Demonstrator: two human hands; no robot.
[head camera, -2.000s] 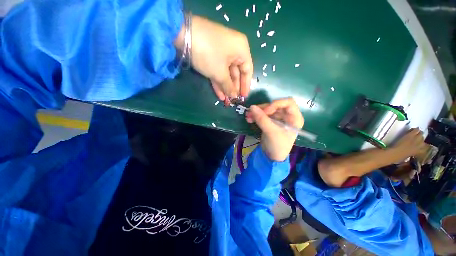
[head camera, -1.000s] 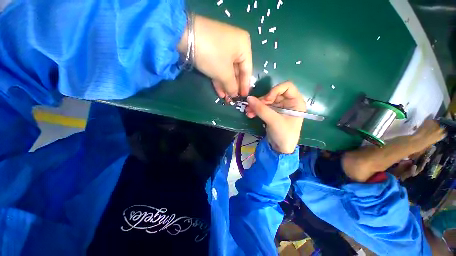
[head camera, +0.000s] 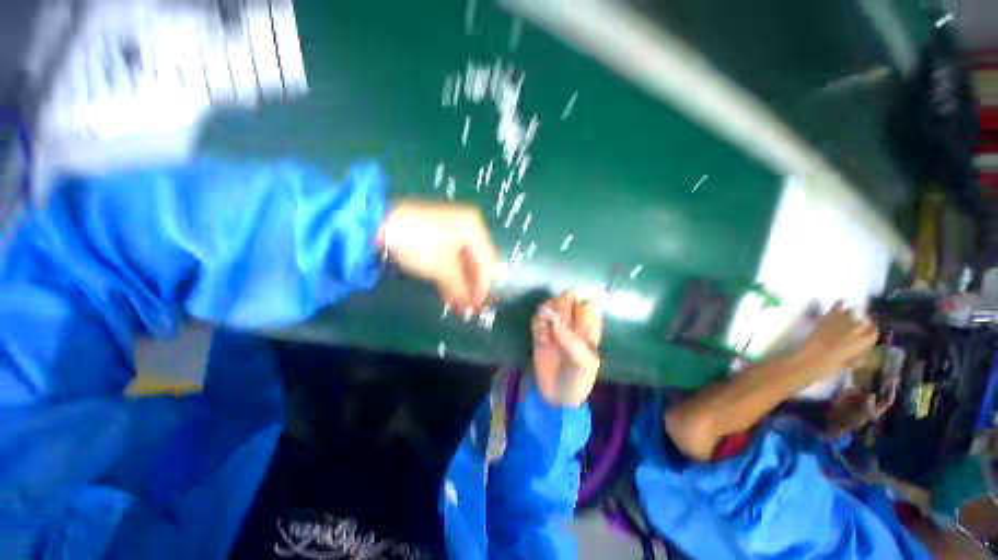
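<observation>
The picture is blurred. My left hand (head camera: 447, 254) is over the green mat (head camera: 646, 142) near its front edge, fingertips pinched together and pointing down. A tiny dark component (head camera: 485, 303) shows at those fingertips, its details smeared. A small white piece (head camera: 487, 318) lies beside them. My right hand (head camera: 569, 348) is apart from it, to its right, with fingers curled. No tool shows clearly in it; its grip is blurred. Many small white pieces (head camera: 509, 120) are scattered on the mat beyond my hands.
A wire spool with green rims (head camera: 749, 319) in a black holder (head camera: 697, 311) stands at the right. A white sheet with dark lines (head camera: 208, 55) is at the upper left. Another person's forearm (head camera: 755, 388), with a blue sleeve, reaches in at the right. A pale strip (head camera: 657, 55) edges the mat.
The view has swung, bringing in the white sheet and more white pieces. My right hand has drawn away from my left; the thin silver-white tool seen in it before no longer shows.
</observation>
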